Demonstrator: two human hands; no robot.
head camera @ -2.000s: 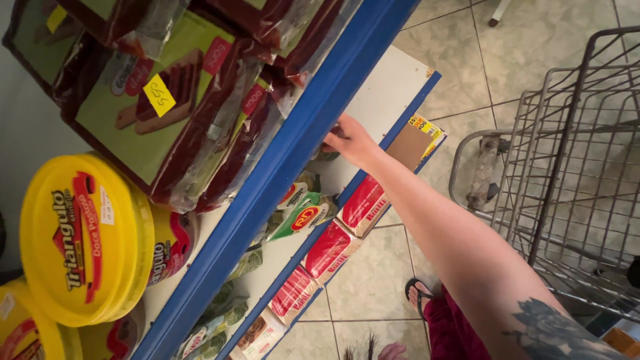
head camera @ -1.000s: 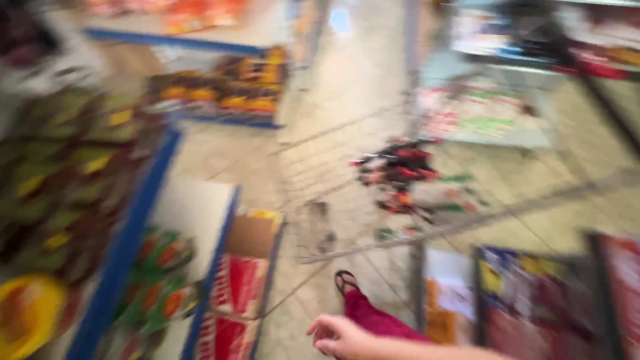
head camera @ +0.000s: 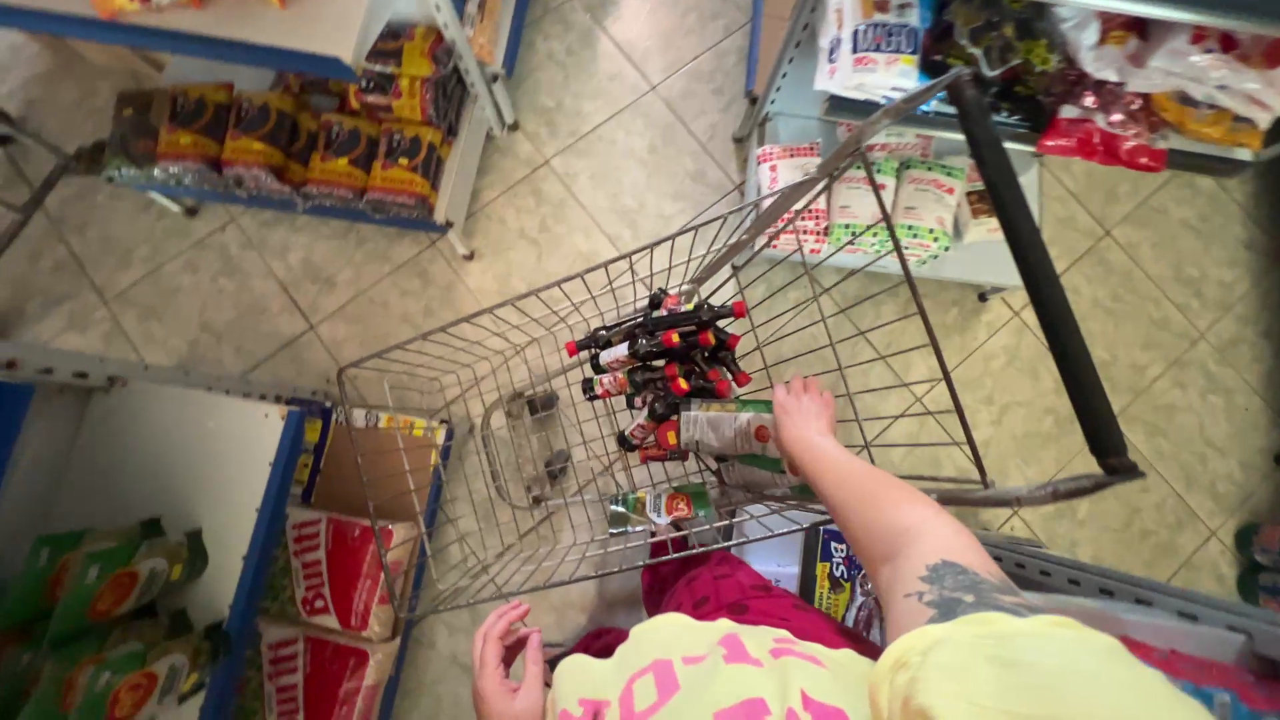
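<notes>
Inside the wire shopping cart (head camera: 440,360), my right hand (head camera: 804,420) grips the end of a clear and green plastic packet (head camera: 728,430). Several dark sauce bottles with red caps (head camera: 670,345) lie piled beside and partly under that packet. Another green and clear packet (head camera: 660,508) rests near the cart's lower side, with more green packaging partly hidden by my right forearm. My left hand (head camera: 510,660) is outside the cart at the bottom of the view, its fingers apart and curled, holding nothing.
Blue-edged shelves at lower left hold green packets (head camera: 120,600) and red and white bags (head camera: 340,570). Black and yellow packets (head camera: 270,140) stand on a low shelf at upper left. White bags (head camera: 860,205) sit on a rack at upper right. The cart's black handle (head camera: 1040,280) is at right.
The view has swung from the shelf to the cart. My right hand, earlier reaching into the shelf, is now inside the cart on a packet. My left hand has come into view.
</notes>
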